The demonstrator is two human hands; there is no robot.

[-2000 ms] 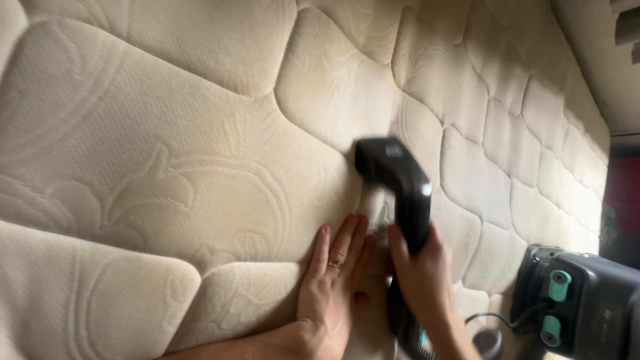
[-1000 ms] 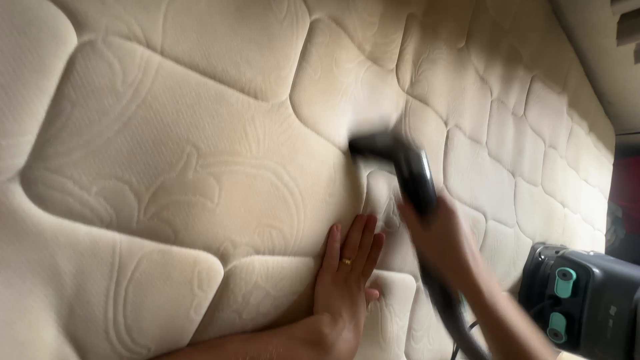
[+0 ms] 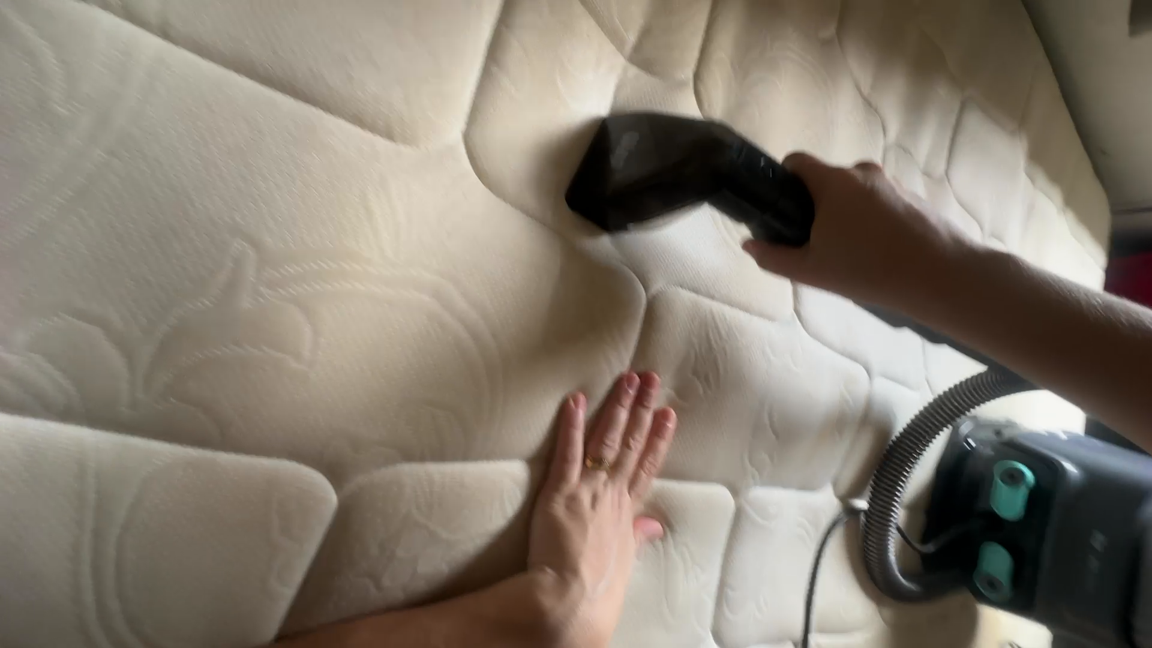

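Note:
A quilted cream mattress fills most of the view. My right hand, at the right of centre, grips the black handheld nozzle of a cleaning machine; its head lies against the mattress fabric at upper centre, slightly blurred. Flat on the mattress at lower centre rests my left hand, fingers slightly apart, holding nothing, with a ring on one finger. The nozzle is above and to the right of it, apart from it. My right forearm hides part of the hose behind the handle.
At the lower right stands the dark grey machine with two teal cord hooks. A ribbed grey hose curves beside it, and a thin black cord lies on the mattress. A pale wall borders the mattress at the upper right.
My right hand has swung up with the nozzle, which now lies more sideways. The hose has come into clear view beside the machine. My left hand stays flat on the mattress.

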